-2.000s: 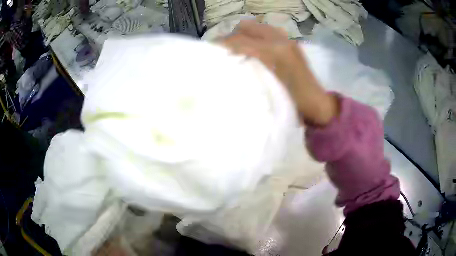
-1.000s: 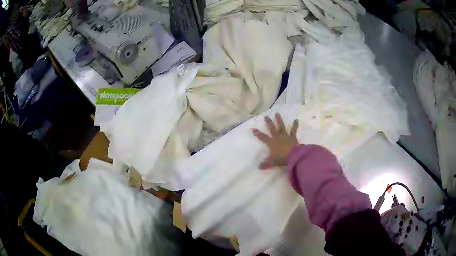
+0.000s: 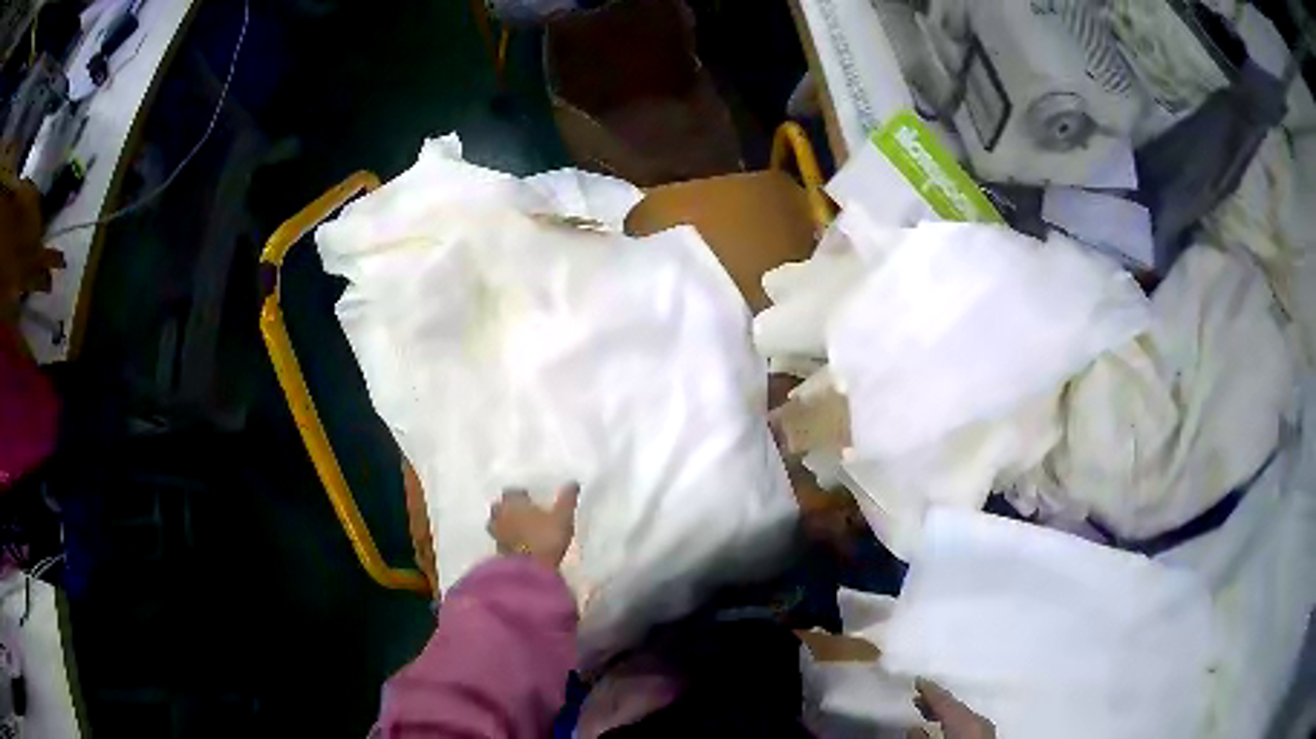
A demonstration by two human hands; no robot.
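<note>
A heap of white cloth pieces (image 3: 577, 347) lies on a chair with a yellow metal frame (image 3: 310, 419). My left hand (image 3: 537, 523), in a pink sleeve, rests on the near part of this heap, its thumb apart from its fingers. No cloth shows pinched in it. My right hand (image 3: 953, 710) is cut off by the bottom edge; only some fingers show beside a flat white piece (image 3: 1054, 621). What it grips cannot be seen. More white pieces (image 3: 967, 347) lie at the right, overlapping a cream crumpled bundle (image 3: 1183, 419).
A green-and-white printed packet (image 3: 931, 171) lies by the white pieces. A sewing machine (image 3: 1054, 101) stands at the upper right. A brown seat (image 3: 736, 224) shows behind the heap. At the far left are another table edge (image 3: 108, 217) and part of a person in red (image 3: 22, 404).
The view has swung left, bringing the chair and its heap to the middle. The hand seen spread on the right-hand cloth is no longer there; my left hand now shows on the chair heap.
</note>
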